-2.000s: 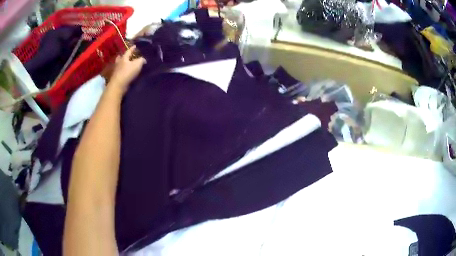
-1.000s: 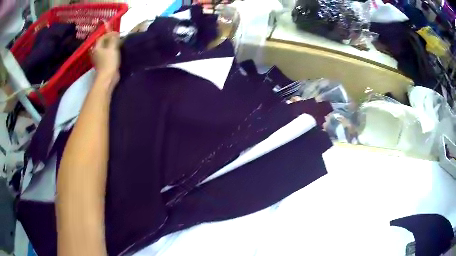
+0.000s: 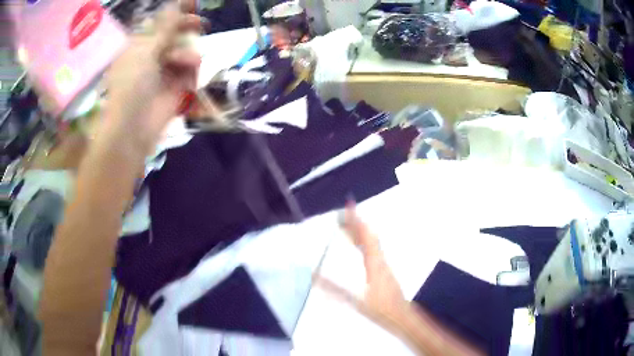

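Note:
Large dark purple-black garment panels (image 3: 201, 188) lie layered on the left of the white table, with a pale triangle and a pale strip showing. My left hand (image 3: 177, 59) is raised above them at the upper left, blurred, fingers curled; whether it holds anything cannot be told. A blurred band runs across the cloth below it. My right hand (image 3: 375, 278) is over the white table at centre, blurred, fingers apart, with nothing visible in it. A dark angular piece (image 3: 236, 306) lies at the lower left.
The sewing machine head (image 3: 577, 257) stands at the right, with dark cloth (image 3: 466, 306) beside and under it. A pink sheet or screen (image 3: 69, 49) is at the upper left. A wooden ledge (image 3: 431, 94), plastic-wrapped items (image 3: 417, 38) and a white tray (image 3: 598, 170) are behind.
The view has shifted right, bringing in the machine head. My left hand has risen from the cloth's left edge. My right hand has come into view. The red basket is mostly out of view.

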